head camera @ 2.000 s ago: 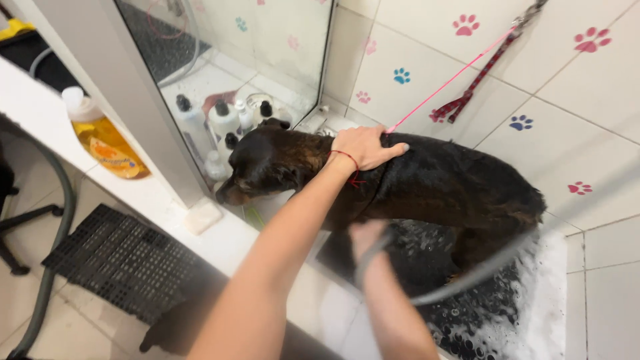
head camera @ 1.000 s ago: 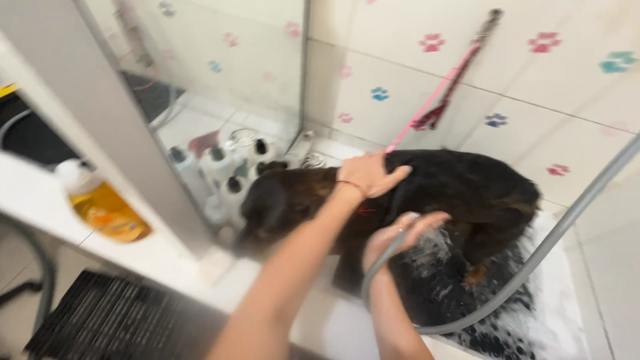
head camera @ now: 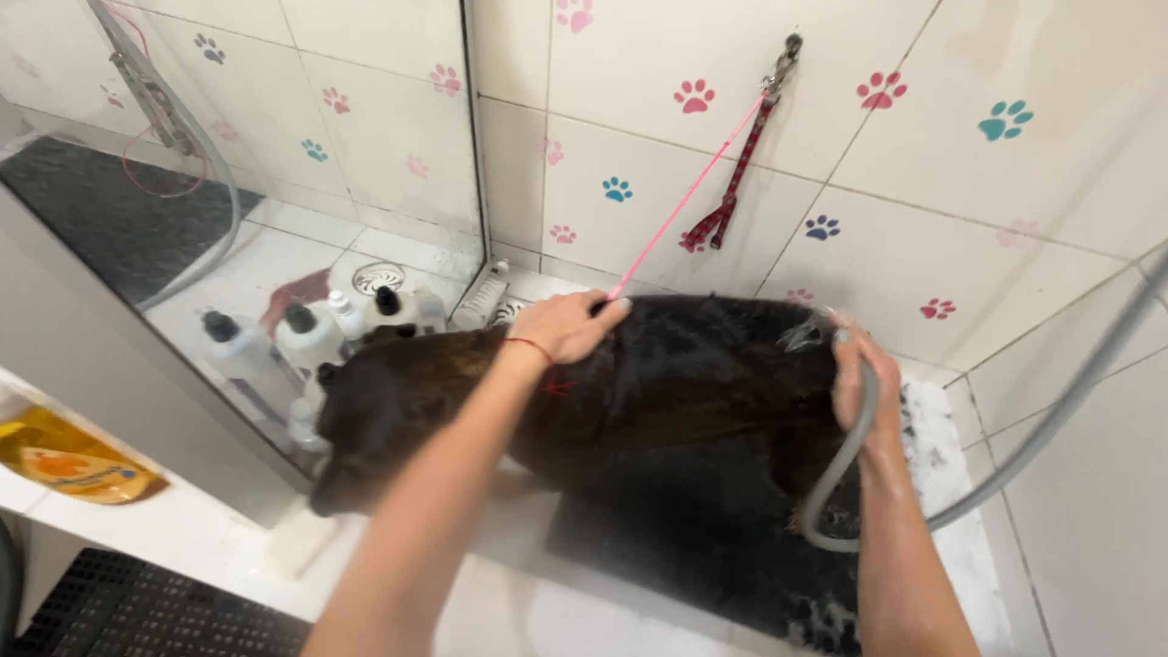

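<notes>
A wet black and brown dog [head camera: 721, 365] stands in the tiled tub, its head toward the left. My left hand [head camera: 568, 327], with a red string at the wrist, rests on the dog's shoulders beside a pink cord [head camera: 684, 199]. That cord runs up to a metal wall hook [head camera: 783, 64]. At the dog's rump, my right hand [head camera: 862, 379] holds the end of a grey hose [head camera: 844, 465], and water spreads over the coat there. The hose's tip is mostly hidden by my fingers.
Several bottles [head camera: 310, 338] stand by a glass panel [head camera: 383, 119] at the left. A bottle of yellow liquid [head camera: 78, 456] lies near the ledge [head camera: 210, 538]. A red strap [head camera: 730, 196] hangs on the wall. Under the dog is a black mat [head camera: 693, 547]; a drain [head camera: 506, 313] is in the corner.
My right hand has moved with the hose from under the dog's belly to its rump. My left hand has stayed on the shoulders. The view has shifted.
</notes>
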